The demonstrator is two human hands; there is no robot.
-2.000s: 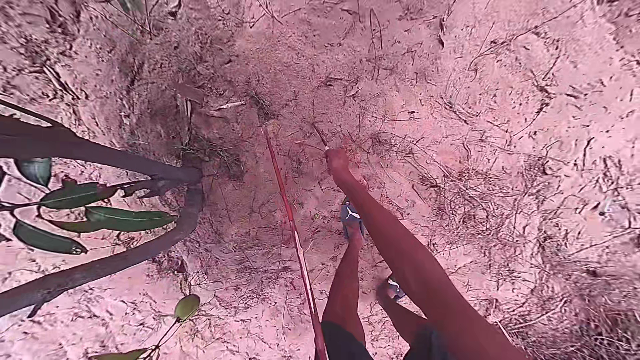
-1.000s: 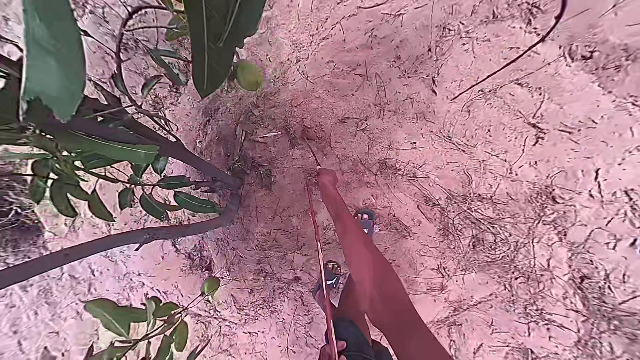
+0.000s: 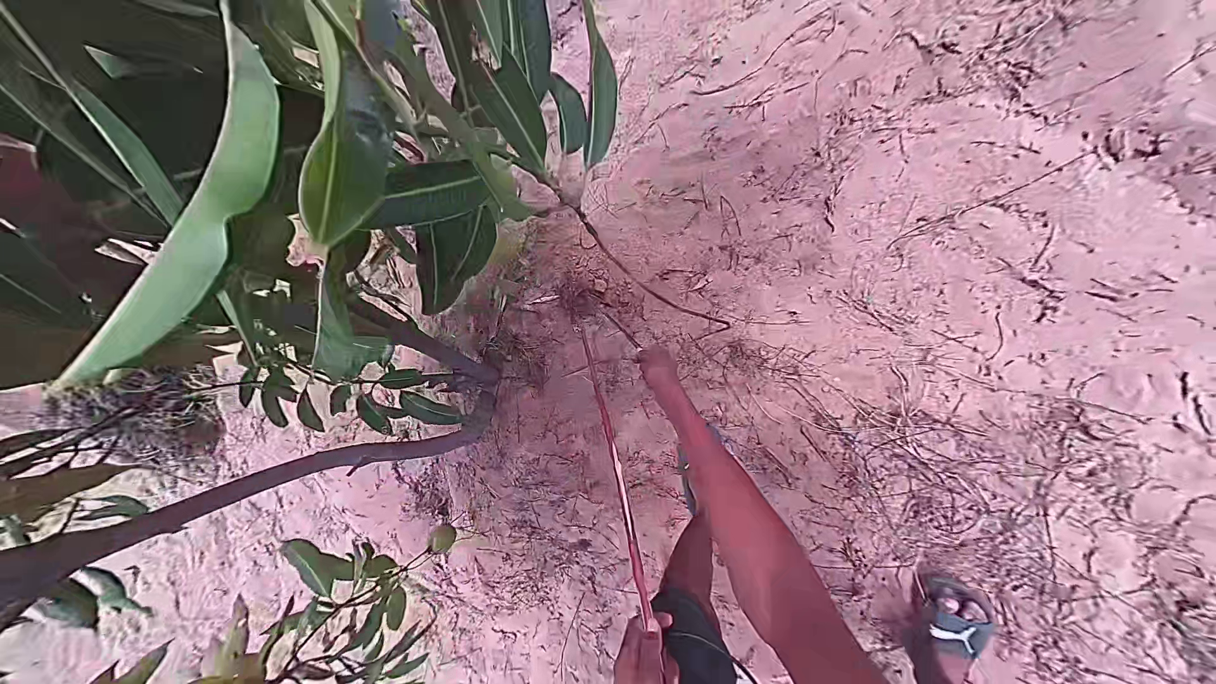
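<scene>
My right hand [image 3: 657, 365] reaches out at the middle, closed on the end of a short thin dark stick-like thing [image 3: 617, 326], whose far end points toward the soil near the tree's base. At the bottom edge, my left hand [image 3: 644, 650] is wrapped around the lower end of a long thin reddish pole [image 3: 616, 456]. That pole slants up and slightly left, its far tip near the ground, left of my right hand. What exactly the short thing is cannot be told.
A forked tree trunk [image 3: 323, 464] rises at the left. Large green leaves [image 3: 347, 161] fill the upper left, and a lower leafy branch [image 3: 318, 567] bears a small round fruit [image 3: 442, 539]. Twigs lie on sandy ground. My sandalled foot [image 3: 955, 617] is at the lower right.
My left hand on the pole, out of view two seconds ago, shows at the bottom. One sandalled foot now stands farther right, apart from the other. The view has shifted, bringing leaves in at upper left.
</scene>
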